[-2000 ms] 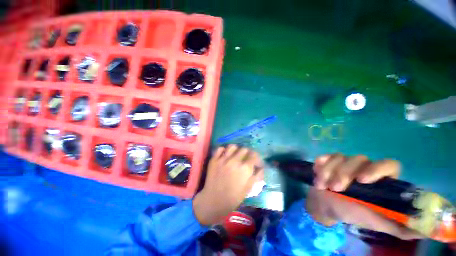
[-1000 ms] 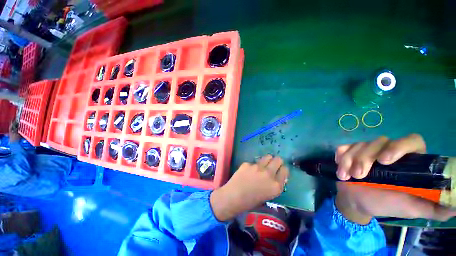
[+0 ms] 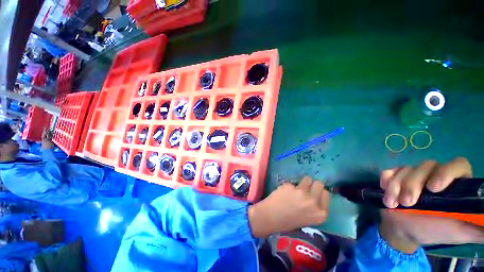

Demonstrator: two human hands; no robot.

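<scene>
My right hand (image 3: pixel 424 183) is closed around the black-and-orange electric screwdriver (image 3: pixel 451 197), which lies level with its dark tip pointing left toward my left hand. My left hand (image 3: pixel 294 206) is at the bench edge with its fingers curled and fingertips together near that tip; whether it holds anything is hidden. Small dark screws (image 3: pixel 307 156) lie scattered on the green mat, just below a thin blue plastic stick (image 3: pixel 310 144). A red compartment tray (image 3: pixel 272 101) on my left holds round black and silvery units, some with pale labels. Two of its back-row pockets are empty.
A tape roll (image 3: pixel 434 100) stands on the mat at the right, above two yellow rings (image 3: pixel 396 142). An empty red tray (image 3: pixel 104 114) and more red trays (image 3: pixel 74 119) lie farther left. A person in blue (image 3: pixel 50 178) is at the far left.
The view has swung left, showing more trays and the person in blue. My right hand still grips the screwdriver. My left hand stays curled near its tip.
</scene>
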